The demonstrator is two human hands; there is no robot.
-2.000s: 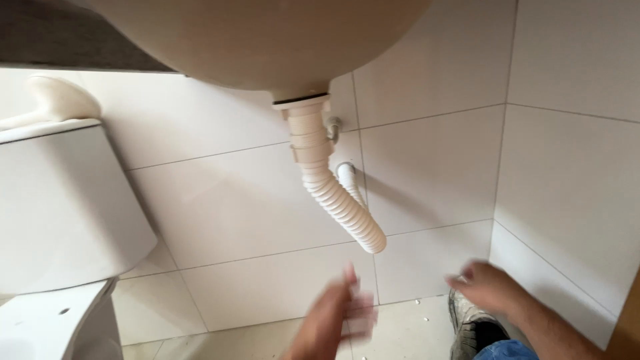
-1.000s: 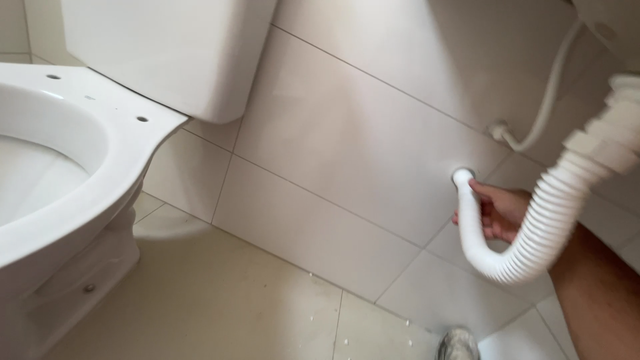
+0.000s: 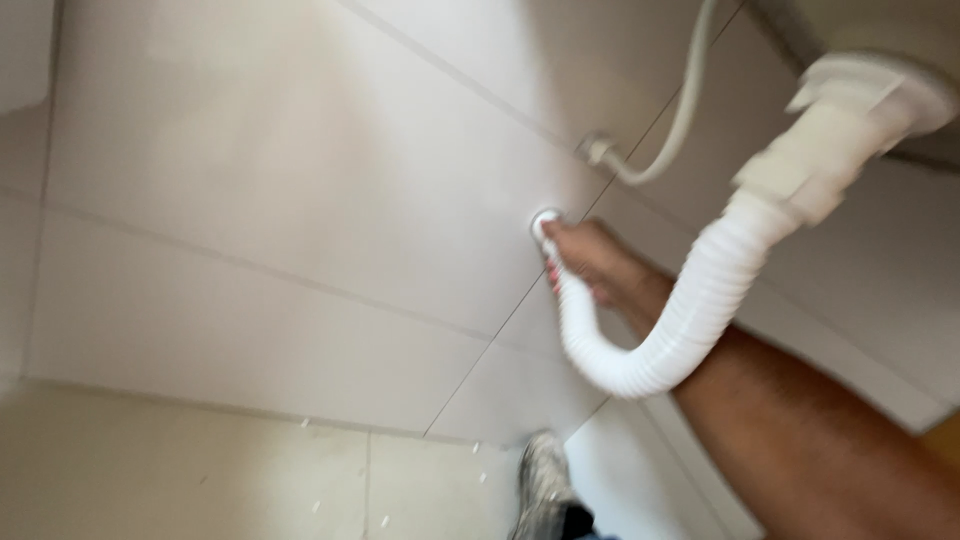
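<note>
My right hand (image 3: 592, 259) grips the wall end of a white corrugated flexible drain pipe (image 3: 637, 367), right where it enters a round hole in the tiled wall. From there the pipe bends down in a U and rises to a white plastic coupling (image 3: 810, 157) under the washbasin (image 3: 885, 30). My right forearm passes behind the pipe from the lower right. Up and left of the coupling, a thin white supply hose (image 3: 686, 112) joins a wall fitting (image 3: 596, 148). My left hand is out of view. The picture is somewhat blurred.
Large pale tiles cover the wall (image 3: 285, 187). Small white bits lie on the beige floor (image 3: 187, 465). A worn shoe (image 3: 544, 480) stands at the wall's foot, near the corner. Part of the toilet cistern (image 3: 22, 52) shows at the upper left.
Two seconds ago both hands were off the pipe and its lower end hung free. Now the pipe runs to the wall hole with my right hand on it. My left hand has left the view.
</note>
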